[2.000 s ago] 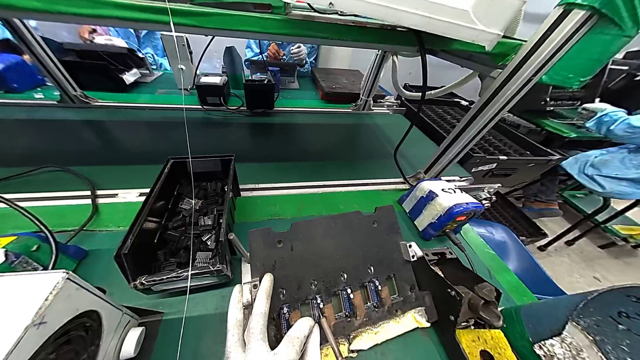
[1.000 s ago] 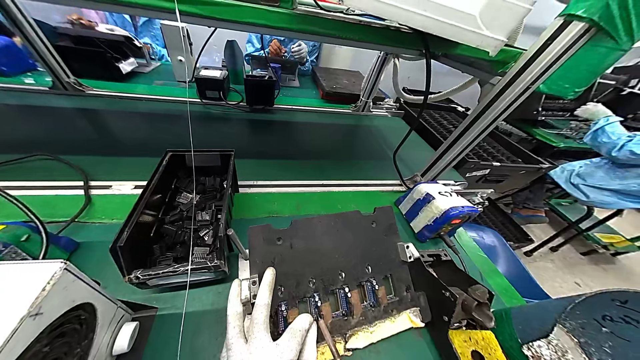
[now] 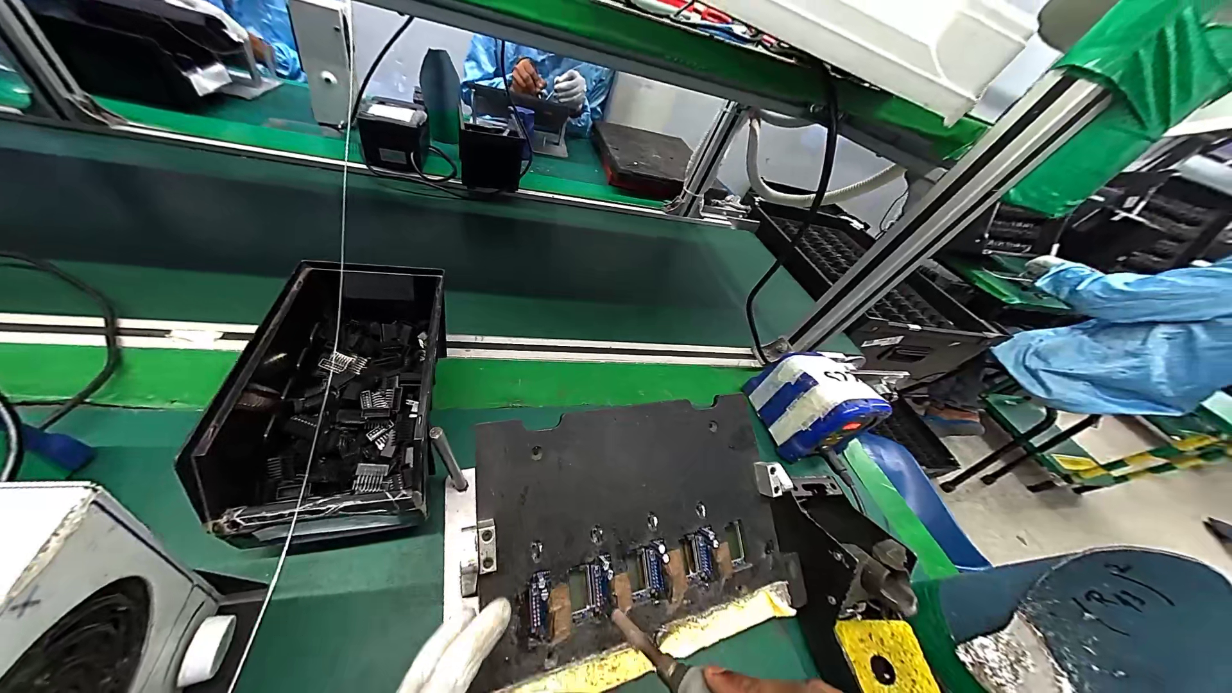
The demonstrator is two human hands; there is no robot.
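Observation:
My left hand (image 3: 457,647), in a white glove, rests its fingertips at the lower left edge of a black fixture plate (image 3: 616,462). Bare fingers of my right hand (image 3: 760,681) show at the bottom edge, closed on the handle of a soldering iron (image 3: 654,650). The iron's tip lies close to the row of small blue circuit boards (image 3: 599,582) set in the plate's slots; whether it touches one I cannot tell. Yellow tape runs along the plate's near edge. Left of the plate stands a black bin (image 3: 433,385) of black pin connectors (image 3: 375,404).
A white fan unit (image 3: 58,577) stands at lower left. A blue box (image 3: 818,404), an iron stand (image 3: 881,577) with yellow sponge (image 3: 881,654) and a blue drum (image 3: 1107,616) are on the right. A thin wire hangs in front. Co-workers in blue gowns work across the bench and at right.
My left hand has drawn back down and left, off the boards' left end. The soldering iron remains by the boards. The co-worker's sleeve at right reaches further into view.

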